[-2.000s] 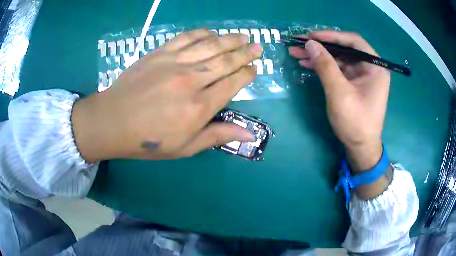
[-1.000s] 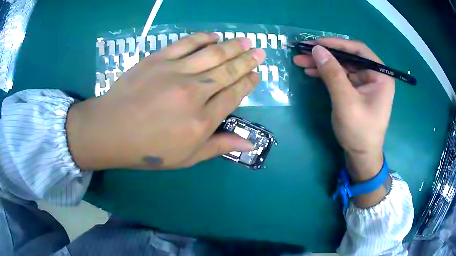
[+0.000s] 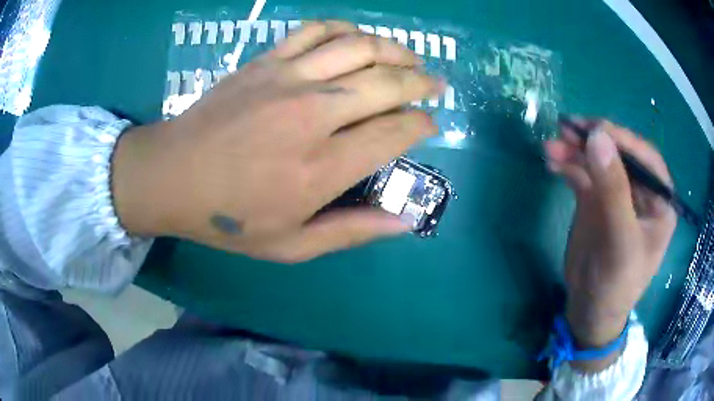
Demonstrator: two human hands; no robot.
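The clear release liner [image 3: 501,86] lies across the upper mat, with two rows of small white adhesive pieces [image 3: 235,33]; its right end shows glare and no white pieces. My left hand [image 3: 282,149] lies spread over the middle of the liner, palm down, hiding part of both rows. Its thumb reaches to the watch body [image 3: 419,205], an open black-edged unit with silver and white parts inside; the hand hides its left end. My right hand [image 3: 618,196] is blurred at the right, clear of the liner's pieces, and holds the black tweezers [image 3: 646,174]. Whether the tips hold anything cannot be told.
The green bench mat [image 3: 337,313] has white lines [image 3: 665,55] across it. Shiny clear plastic trays stand at the left edge [image 3: 31,55] and right edge [image 3: 693,298]. A blue band [image 3: 587,348] is on my right wrist. My lap shows below.
My right hand with the tweezers has moved right and down, away from the liner's rows. The liner's bare right end now shows more. My left hand has stayed over the liner and watch body.
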